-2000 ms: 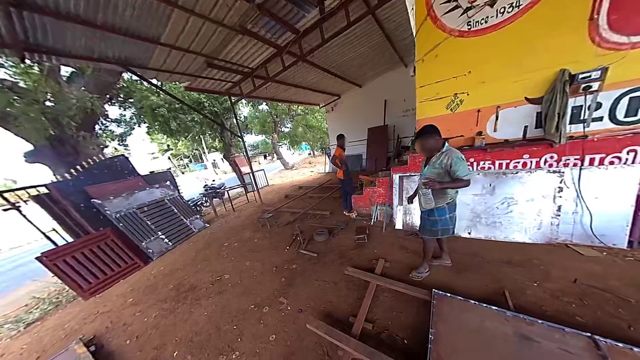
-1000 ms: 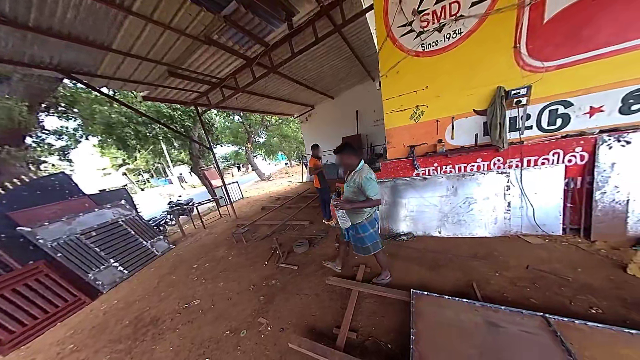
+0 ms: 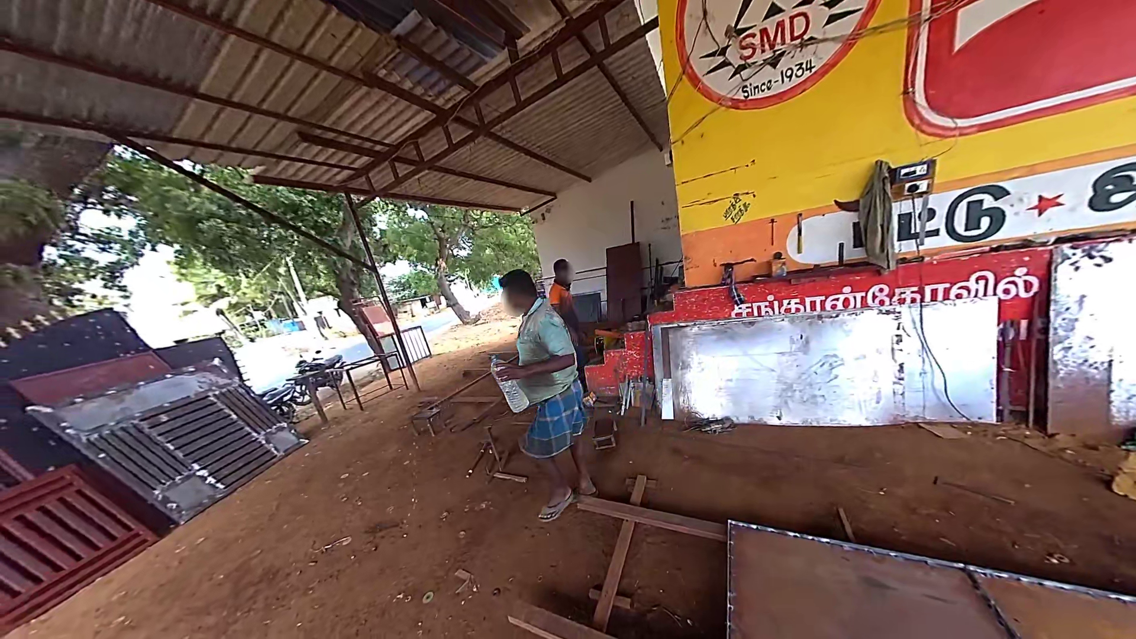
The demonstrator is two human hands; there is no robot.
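Observation:
Neither of my hands shows in the head view. At the lower right lies a flat brown sheet-metal panel [image 3: 852, 586] with a pale seamed edge. Beside its left edge, brown bars [image 3: 621, 550] lie crossed on the red earth. A person [image 3: 546, 373] in a light green shirt and blue checked cloth stands beyond the bars, holding a clear plastic bottle [image 3: 509, 385]. Behind that person is another person [image 3: 562, 297] in orange, partly hidden.
Metal grille panels [image 3: 191, 435] and a dark red slatted frame [image 3: 62, 541] lean at the left. Silvery metal sheets [image 3: 799, 364] stand against the painted wall at the right. Small stands and metal pieces [image 3: 497, 457] lie on the ground mid-view. A roof post [image 3: 382, 288] rises behind.
The person in green has walked left and turned side-on to the left, bottle in hand. The view has swung to the right.

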